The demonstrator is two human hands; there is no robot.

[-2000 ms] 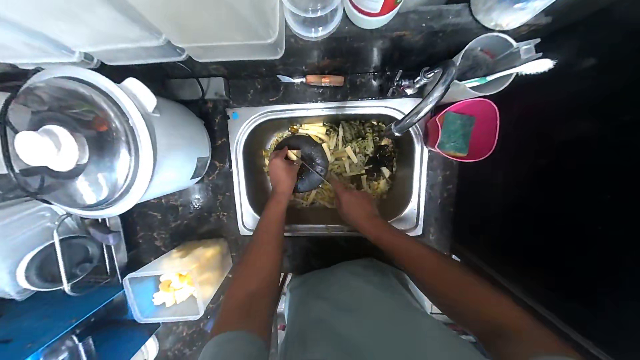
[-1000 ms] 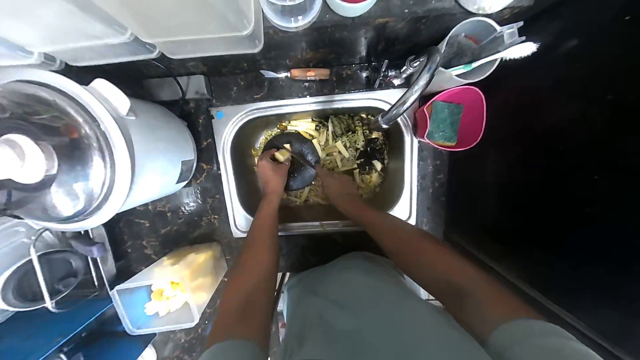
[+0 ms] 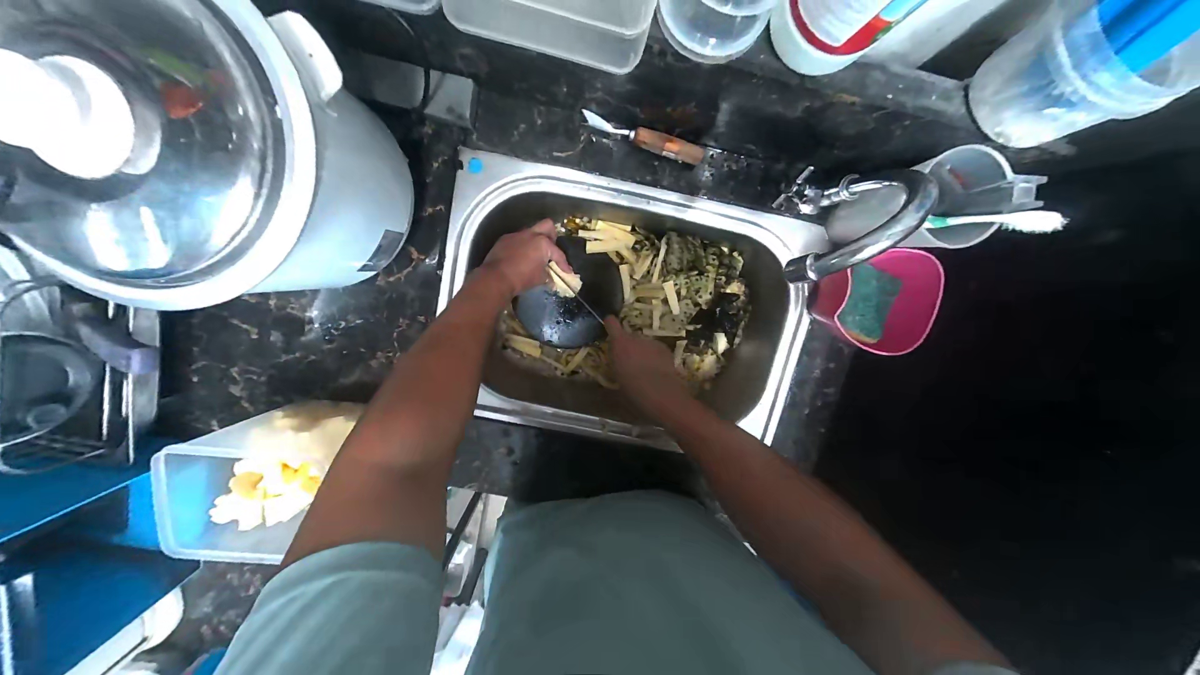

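Over the left side of a steel sink (image 3: pixel 783 361), my left hand (image 3: pixel 527 260) grips a pale food piece (image 3: pixel 563 279). My right hand (image 3: pixel 642 361) is closed on a knife, whose thin blade (image 3: pixel 590 308) points up-left to that piece. Beneath both lies a round black dish or pan (image 3: pixel 562 323), its exact kind unclear. Pale strips (image 3: pixel 609 237) and greenish and dark scraps (image 3: pixel 722 314) cover the sink floor around it. The knife's handle is hidden in my fist.
A chrome faucet (image 3: pixel 867 246) arches over the sink's right rim. Behind the sink lies a wooden-handled knife (image 3: pixel 668 146). A pink container (image 3: pixel 923 300) holds a green sponge (image 3: pixel 869 302). At left stand a large lidded cooker (image 3: pixel 347 202) and a plastic tub (image 3: pixel 178 506) with pale pieces.
Both hands stay over the black dish, still with the pale piece and the knife. The view has shifted a little.
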